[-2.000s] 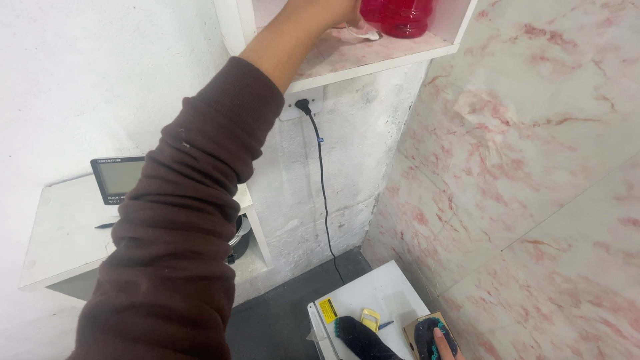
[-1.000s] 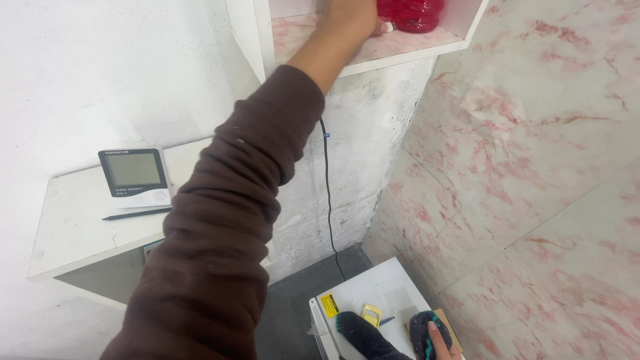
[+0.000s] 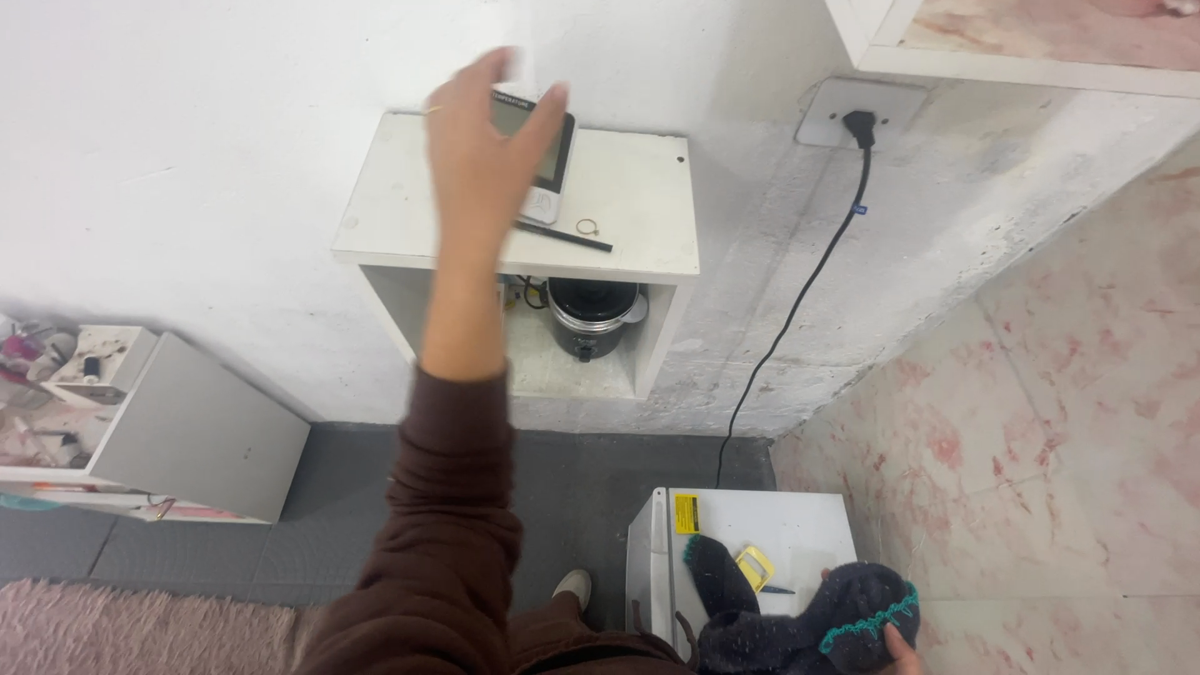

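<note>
My left hand (image 3: 483, 150), slightly blurred, is raised over a white box shelf with thumb and fingers apart and nothing seen in it. Behind it stands a digital thermometer (image 3: 555, 155), partly covered by the hand. A thin black stick (image 3: 567, 237) and a small ring (image 3: 587, 227) lie on the shelf top. At the bottom right, my right hand (image 3: 902, 652) grips a dark knitted item (image 3: 858, 609) with teal edge stitching, mostly hidden beneath it. That item extends left over a white appliance, beside a yellow object (image 3: 754, 568) and a small dark blue object (image 3: 777, 590).
The white box shelf (image 3: 637, 206) holds a dark lidded pot (image 3: 593, 314). A black cable (image 3: 783, 328) hangs from a wall socket (image 3: 830, 114) behind the white appliance (image 3: 806, 525). Another shelf (image 3: 1031, 70) juts out upper right; a cabinet (image 3: 202, 431) and pink rug (image 3: 150, 628) lie left.
My left hand has left the upper shelf with the red container and moved left to the lower shelf with the thermometer. The view has swung left. My right hand remains at the knitted item.
</note>
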